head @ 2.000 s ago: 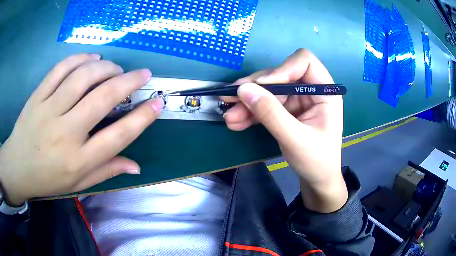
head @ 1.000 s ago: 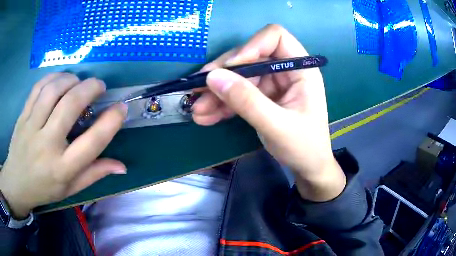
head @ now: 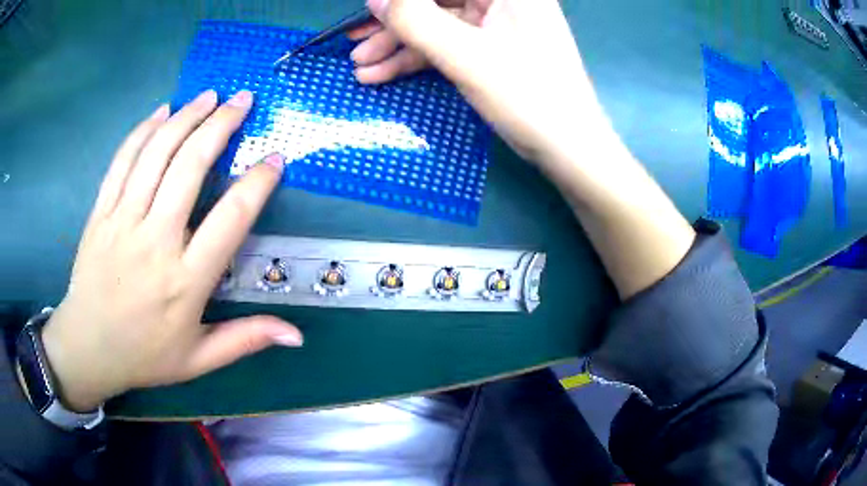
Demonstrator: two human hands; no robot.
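Note:
The blue carrier sheet lies on the green bench beyond the board, with rows of small pale dots. My right hand holds the black tweezers over the sheet's far part, their tip at the dots. Whether a piece is in the tip is too small to tell. My left hand is spread flat, fingertips on the sheet's left part, fingers apart, holding nothing. The silver LED strip board lies in front of the sheet, with several round LEDs showing. My left hand hides its left end.
Overlapping glossy blue sheets and a narrow blue strip lie on the right of the bench. A small dark bar is at the far right. The bench's front edge curves close to my body. A brown box is on the lower right.
My right hand and the tweezers have moved from the board to over the blue sheet. My left hand has moved off the LED, its fingertips now on the sheet. More of the board shows.

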